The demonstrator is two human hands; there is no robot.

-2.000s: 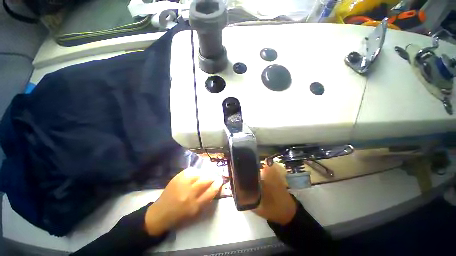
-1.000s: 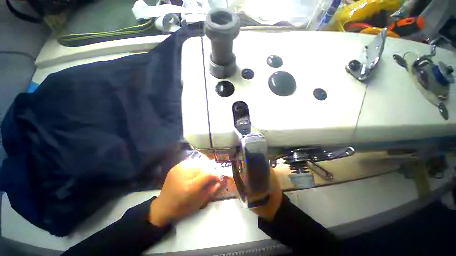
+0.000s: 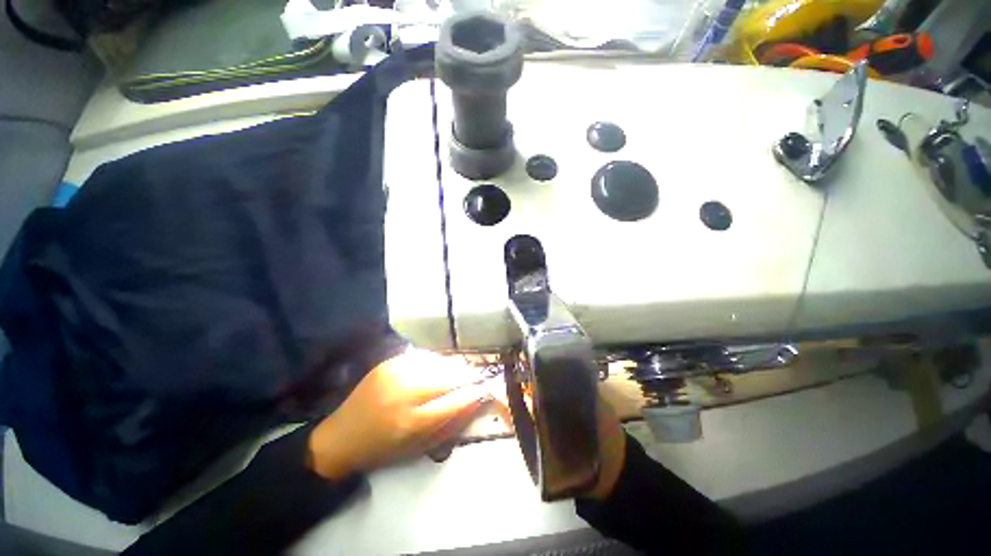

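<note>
The dark navy garment (image 3: pixel 217 272) lies heaped left of the white sewing machine head (image 3: pixel 674 261). My left hand (image 3: pixel 402 415) is at the needle area, bent fingers pointing right in bright lamp glare; what its fingertips hold is washed out. My right hand (image 3: pixel 611 451) is mostly hidden behind the shiny take-up lever guard (image 3: pixel 567 418); its fingers cannot be seen. The needle and presser foot are hidden by glare and the guard. The thread tension assembly (image 3: pixel 665 386) sits right of the guard.
A grey ribbed post (image 3: pixel 479 103) and a bent metal thread guide (image 3: pixel 823 136) stand on the machine head. Behind are white strips (image 3: pixel 364 20), a dark green case (image 3: pixel 223 54) and a yellow basket (image 3: pixel 799 27) with orange-handled things. The white table (image 3: pixel 435 505) runs along the front.
My left hand has shifted slightly left and its fingers look straighter. My right hand stays behind the guard. The machine sits a little lower and further right in view.
</note>
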